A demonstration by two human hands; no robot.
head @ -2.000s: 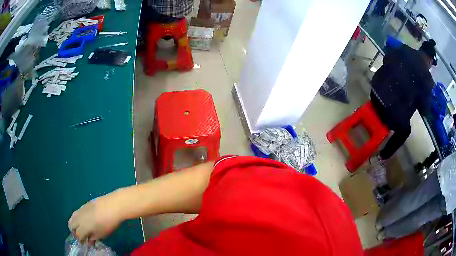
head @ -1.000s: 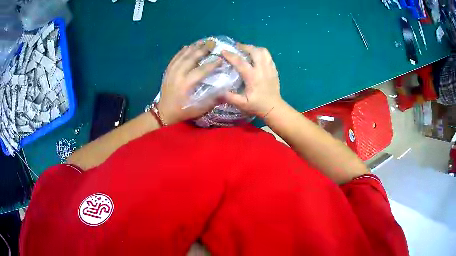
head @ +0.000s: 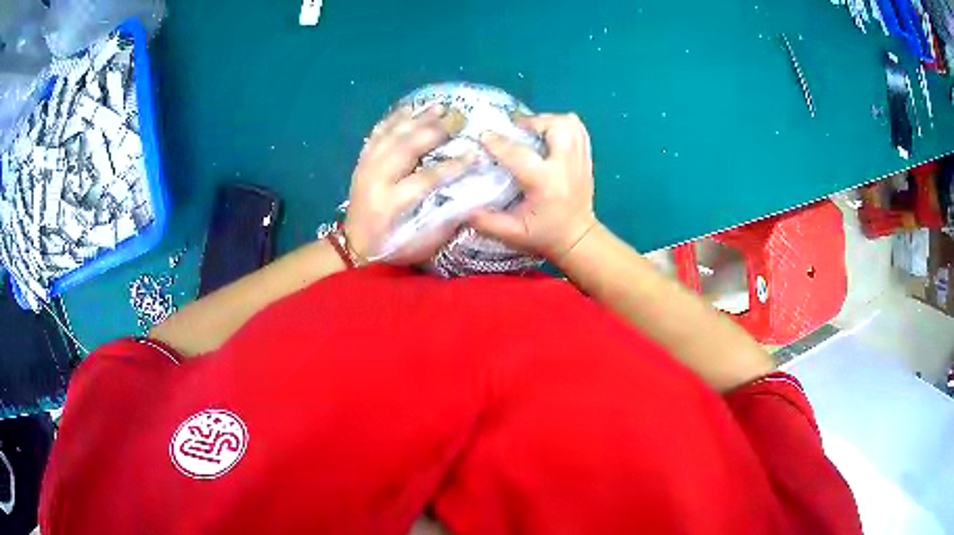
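Note:
A bulging clear plastic bag (head: pixel 466 193) with whitish contents sits on the green bench, close against the red shirt front. My left hand (head: pixel 403 193) grips its left side and my right hand (head: pixel 549 188) grips its right side, with fingers spread over the top. The crinkled film is bunched between the hands. The exact shape of the contents is hidden by the film and my fingers.
A blue tray (head: pixel 155 157) heaped with light strips (head: pixel 78 157) is at the left. A black smartphone (head: pixel 239 238) and small silver parts (head: pixel 153 301) lie beside it. A thin rod (head: pixel 799 73) lies at the right. A red stool (head: pixel 800 274) stands beyond the bench edge.
The view has swung from the aisle to the bench, where both hands are now on the bag. Over the last second the hands keep hold of it and shift only slightly.

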